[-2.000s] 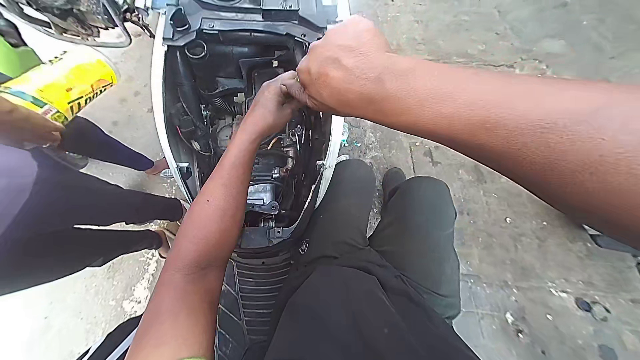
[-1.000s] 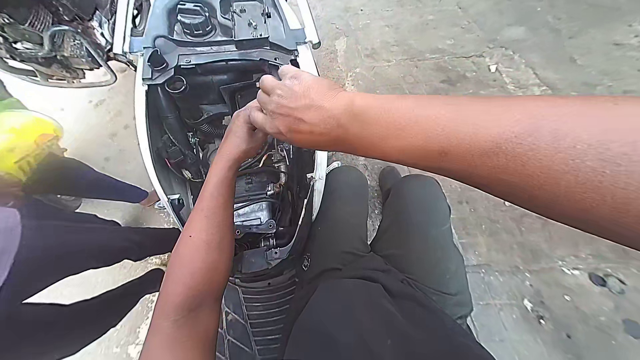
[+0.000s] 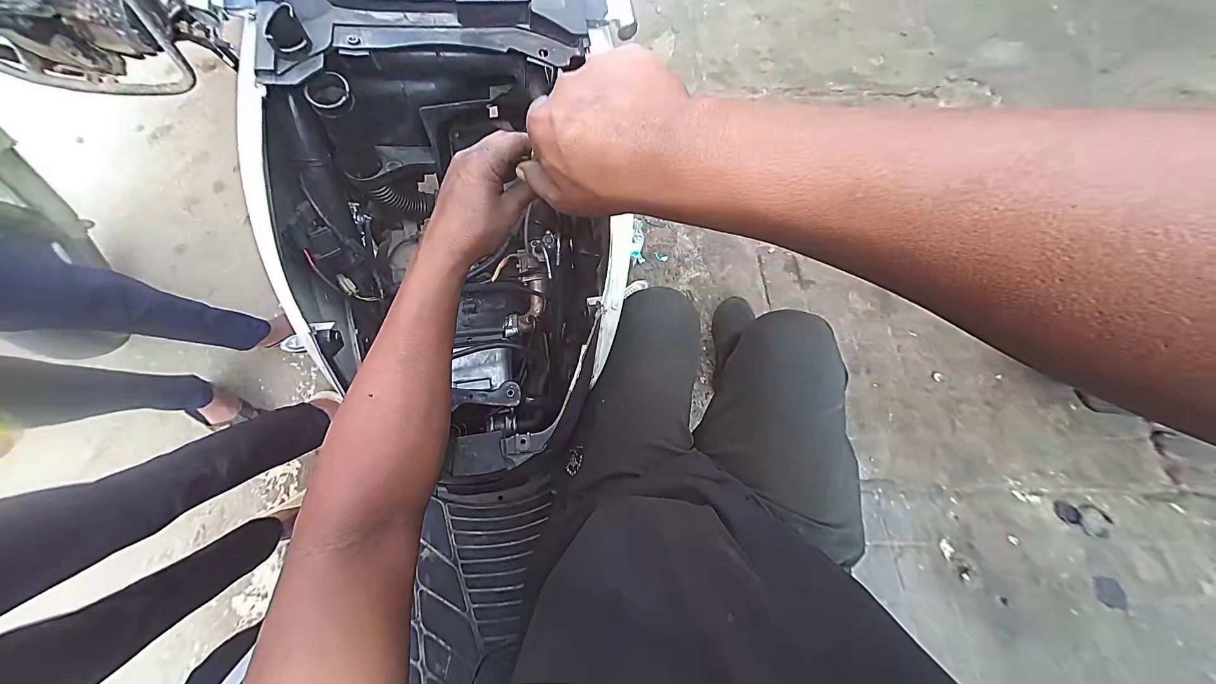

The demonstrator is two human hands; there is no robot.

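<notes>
The body of a scooter [image 3: 249,190] is opened up in front of me, its engine [image 3: 483,370] and hoses showing. My left hand [image 3: 483,190] reaches over the bay with thumb and fingers pinched together; what lies between them cannot be made out. Against its fingertips, my right hand [image 3: 608,133] is curled closed near the right rim of the bay, and its fingers hide anything in them. A ribbed black hose [image 3: 397,198] and a round open pipe mouth [image 3: 329,92] lie left of my hands. Thin wires [image 3: 503,266] run just below them.
Legs of other people [image 3: 142,294] stand close at the left of the scooter. Part of another motorcycle [image 3: 85,47] shows at the upper left. The ribbed footboard [image 3: 499,560] lies below the bay, and my knees are against its right side. Stained concrete [image 3: 997,532] stretches to the right.
Both hands stay together over the upper right of the bay. The yellow packet seen at the left two seconds ago is no longer clearly in view. The view has shifted a little.
</notes>
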